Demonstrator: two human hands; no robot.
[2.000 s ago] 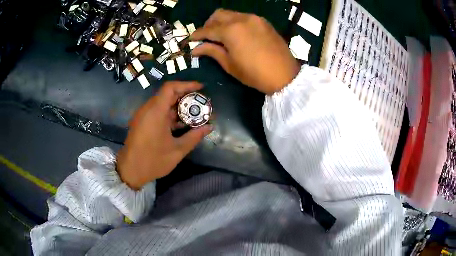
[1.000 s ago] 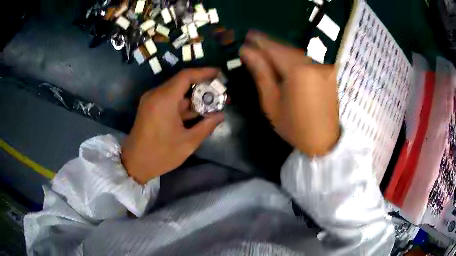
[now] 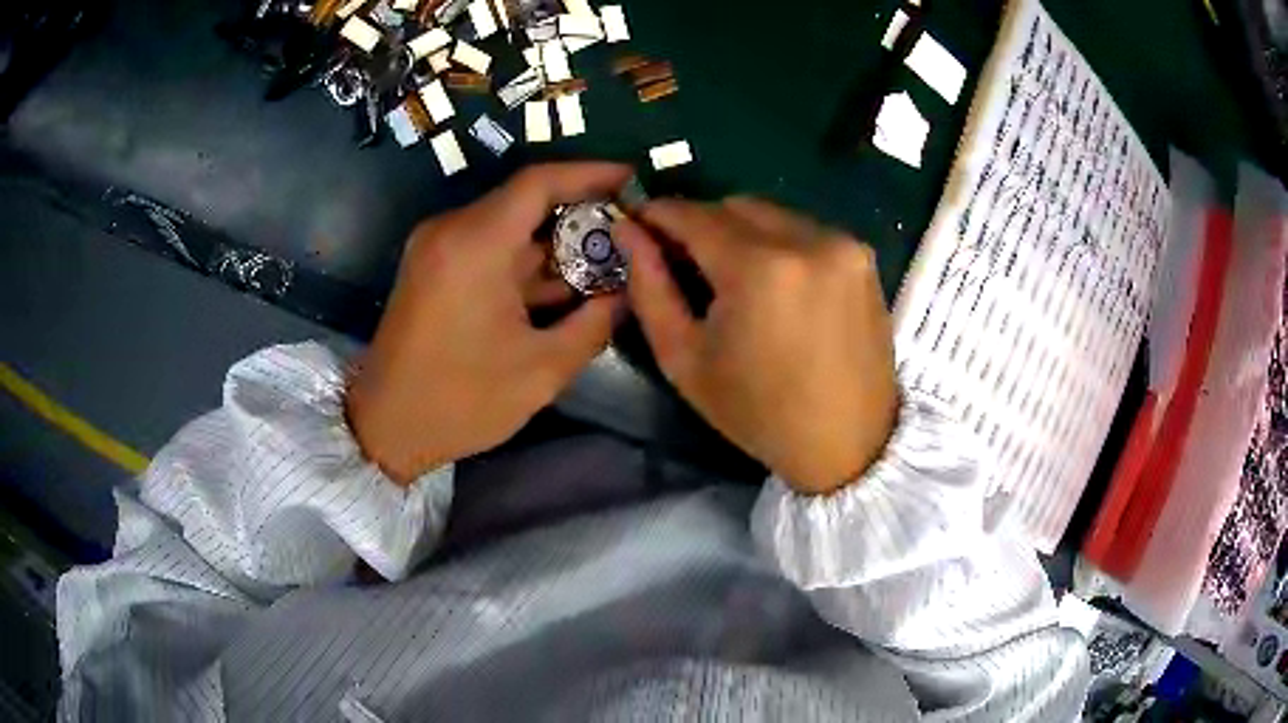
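A round silver metal unit with a dark centre hub faces up in front of me. My left hand holds it by the rim between thumb and fingers. My right hand has its thumb and fingertips at the unit's right edge, touching it. Whether the right fingertips pinch a small part is hidden. Flex strips with cream ends lie in a loose pile at the upper left, beyond my left hand.
A white tray with rows of slender strips lies at the right, with pink foam trays with red edges beyond it. White scraps lie left of the tray. Small brown strips lie beside the pile.
My right hand has moved from the pile down to the unit. A white piece seen on the unit a second ago no longer shows. Brown strips and a cream piece lie apart from the pile.
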